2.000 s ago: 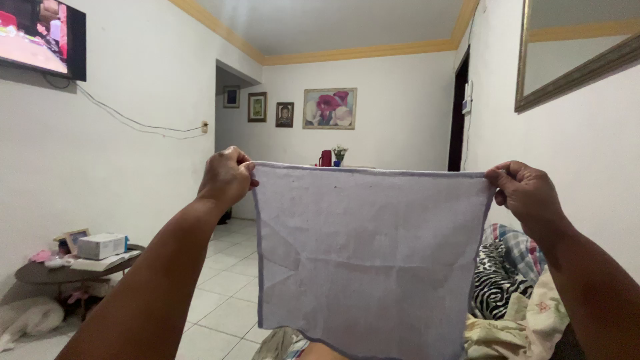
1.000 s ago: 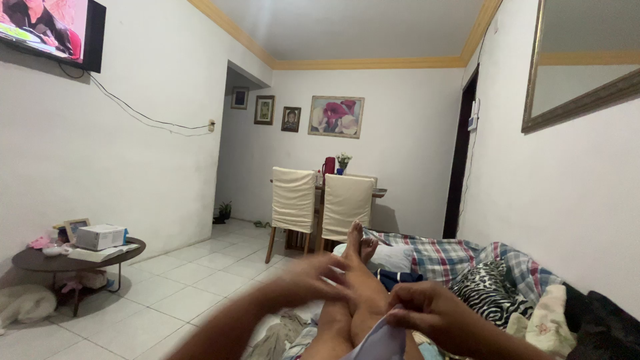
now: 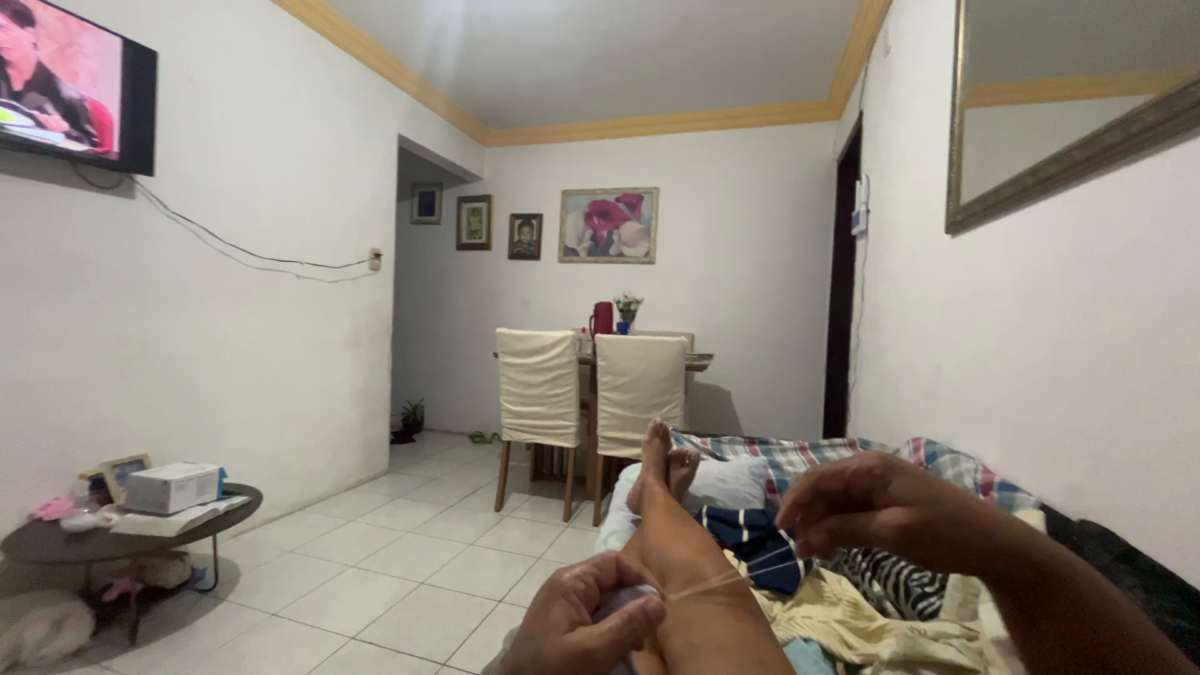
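Note:
My left hand (image 3: 600, 614) is at the lower middle, above my legs, its thumb and fingers closed on a bunched piece of pale lilac cloth (image 3: 630, 598). White thread (image 3: 717, 579) runs taut from the cloth up to the right, in two strands. At its far end my right hand (image 3: 848, 516) pinches the thread between thumb and fingers, over the bedding. Most of the cloth is hidden by my left hand and the lower frame edge. Whether a needle is in my right fingers cannot be told.
My outstretched legs (image 3: 694, 581) lie beside rumpled blankets and a zebra-print cloth (image 3: 891, 581). At left a low round table (image 3: 239, 511) bears a white box (image 3: 175, 487). Two covered chairs (image 3: 537, 386) stand by a dining table ahead. A mirror (image 3: 954, 141) hangs at right.
The cloth was spread wide between both hands two seconds before; now it is bunched in my left hand. My right hand has moved up and away from my left since one second before, with thread stretched between.

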